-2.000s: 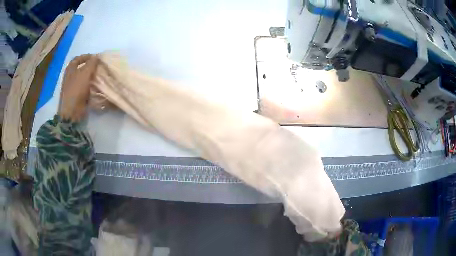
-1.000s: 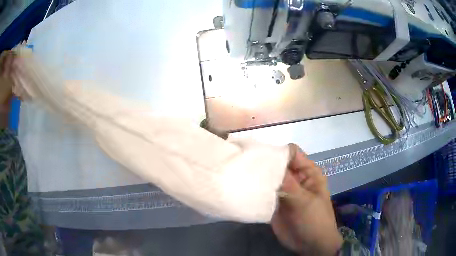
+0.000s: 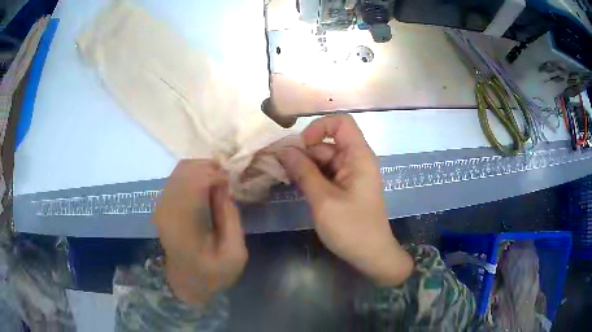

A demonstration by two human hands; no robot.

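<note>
A pale peach-beige sleeve piece lies slanting over the white table, its far end at the upper left. Its near end is gathered open between my hands over the front edge, with a darker pinkish inner layer showing. My left hand pinches the left side of this opening and is slightly blurred. My right hand pinches the right side of it with thumb and fingers. The sewing machine head is cut off by the top edge, above the bright bed plate. No fabric lies under the needle area.
Gold-handled scissors lie right of the bed plate with pale threads beside them. Small red and black tools are at the far right. A ruler strip runs along the front edge. A blue basket holding fabric is below right. A blue strip is at the left.
My left hand has come from the far left to the front edge beside my right hand. The sleeve's near end, flat before, is now bunched open between them, and its far end lies free.
</note>
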